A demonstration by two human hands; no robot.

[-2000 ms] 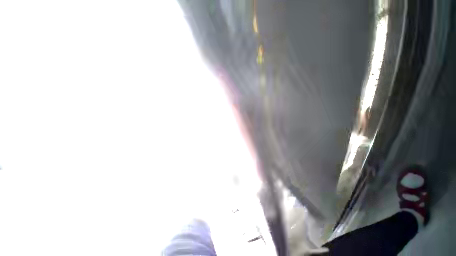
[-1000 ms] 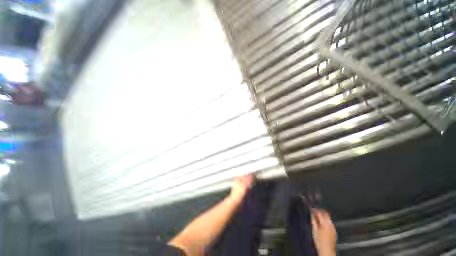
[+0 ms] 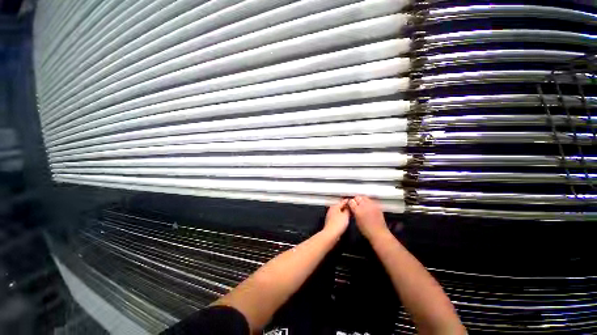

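Observation:
Long white sleeves [image 3: 262, 141] cover the left part of the parallel tubes. My left hand [image 3: 336, 218] and my right hand [image 3: 368, 214] are side by side at the near edge, left of the sleeve ends. Their fingertips almost touch and pinch the nearest white sleeve. A tiny dark spot shows between the fingertips; I cannot tell what it is. A dark row of small metal clips [image 3: 414, 118] runs along the sleeve ends. Bare shiny metal tubes [image 3: 491, 139] continue to the right.
A metal frame with thin curved wires [image 3: 556, 121] lies across the bare tubes at the right, partly cut off by the picture's edge. Below the near edge, another rack of thin shiny tubes [image 3: 170, 252] shows lower down. Dark floor shows at the far left.
The view has swung down and closer to the near edge. My right hand has come up from below beside my left hand at the white edge, and their fingertips now almost meet.

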